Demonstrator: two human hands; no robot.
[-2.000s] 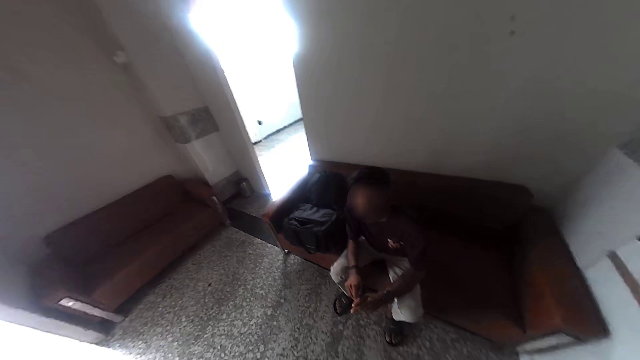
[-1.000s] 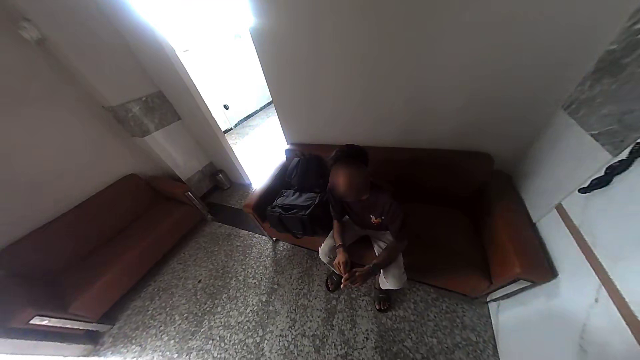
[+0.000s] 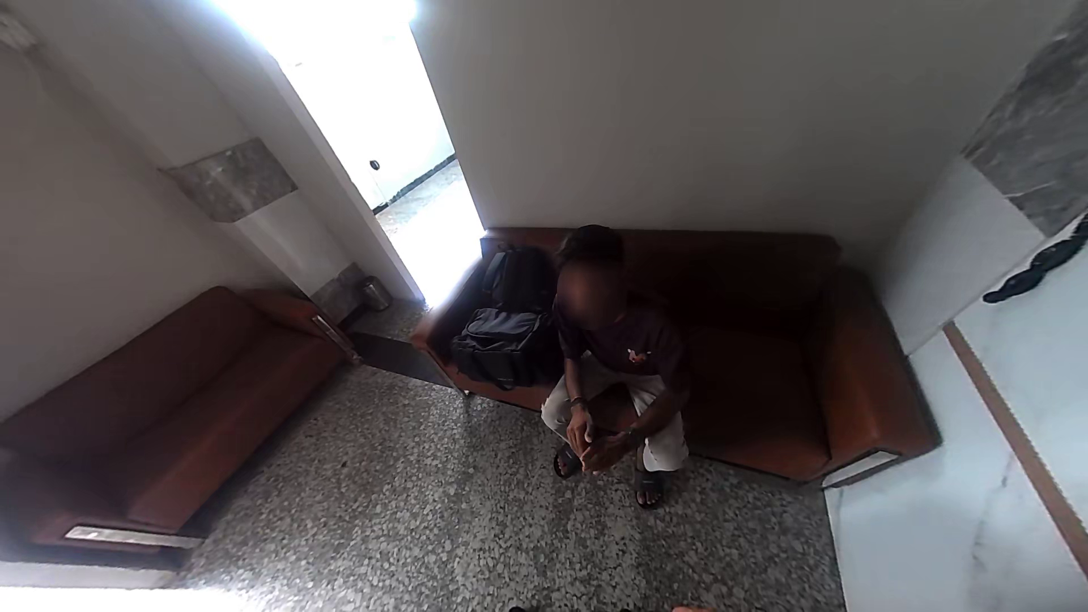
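Neither my left hand nor my right hand can be made out. A small reddish sliver (image 3: 693, 609) shows at the bottom edge; I cannot tell what it is. Ahead of me a person (image 3: 629, 340) in a dark T-shirt and light trousers sits on a brown sofa (image 3: 756, 382), leaning forward with both hands together between the knees. Beside this person, at the sofa's left end, a black bag (image 3: 501, 340) lies in front of a dark backpack (image 3: 520, 276).
A second brown sofa (image 3: 212, 399) stands along the left wall. Between the sofas is a bright doorway (image 3: 399, 127), with a metal bin (image 3: 374, 293) near its frame. Speckled floor (image 3: 442, 510) spreads below. A black twisted object (image 3: 1033, 270) is against the white surface at right.
The view has shifted, bringing the white surface and the black twisted object in at the right. The person stays seated, hands together; the bags have not moved.
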